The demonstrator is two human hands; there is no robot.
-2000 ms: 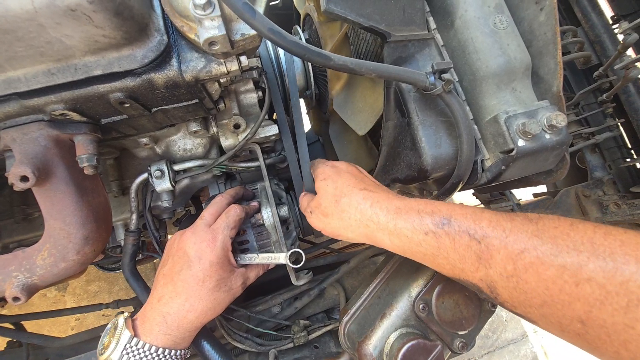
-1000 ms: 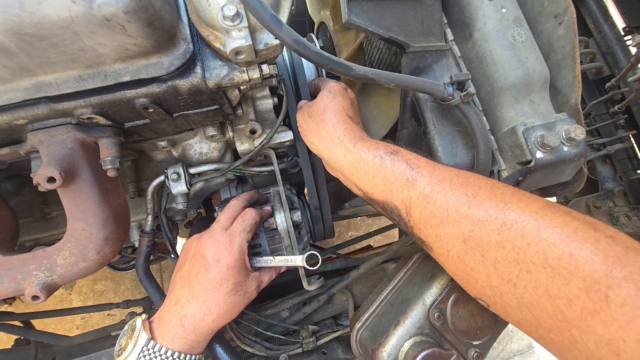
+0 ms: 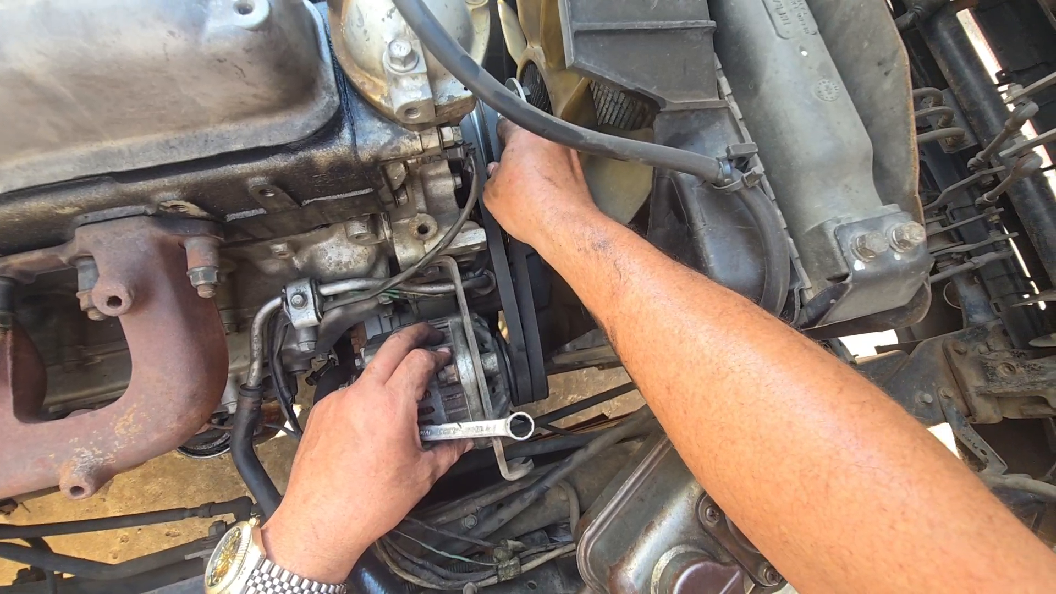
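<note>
My left hand, with a metal watch at the wrist, lies on the alternator and holds a combination wrench whose ring end points right. A bent metal rod crosses the alternator's face. Black drive belts run from the alternator pulley up to my right hand. That hand is at the upper pulley, beside the belts; its fingertips are partly hidden behind the hand and a hose, so its grip cannot be made out.
The yellowish fan stands behind my right hand. A black rubber hose arches over it. At the left is a rusty exhaust manifold. A metal housing with a cap is at lower right, and wiring runs below the alternator.
My right hand has moved up along the belts from near the alternator to the upper pulley. My left hand has stayed at the alternator with the wrench.
</note>
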